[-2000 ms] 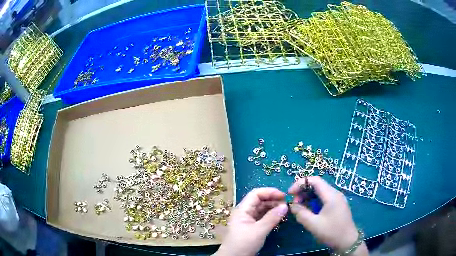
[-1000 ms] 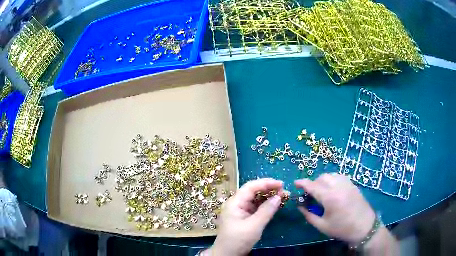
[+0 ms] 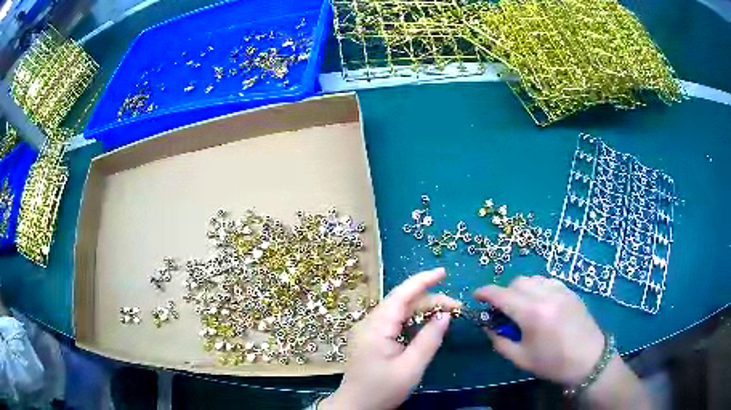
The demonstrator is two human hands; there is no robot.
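Observation:
My left hand (image 3: pixel 393 344) holds a small shiny plated piece (image 3: pixel 437 312) between thumb and fingers, just right of the cardboard tray. My right hand (image 3: pixel 545 324) is closed around the blue-handled cutters (image 3: pixel 505 327), whose dark jaws point left at the piece. Whether the jaws touch it is too small to tell. A loose heap of plated pieces (image 3: pixel 505 239) lies on the green bench beyond my hands. A bigger silvery and gold pile (image 3: pixel 280 288) lies in the cardboard tray (image 3: pixel 369 184).
A silver sprue frame (image 3: pixel 613 224) lies at right. Gold sprue frames (image 3: pixel 577 56) are stacked at top right, more (image 3: pixel 52 80) at far left. A blue bin (image 3: pixel 112 128) with scattered bits stands behind the tray. Part of a person's light sleeve (image 3: pixel 20 356) shows at lower left.
A shiny piece now shows in my left hand, hidden two seconds ago. My left index finger has lifted. My right hand and the cutters have moved slightly right. The bench view has shifted upward.

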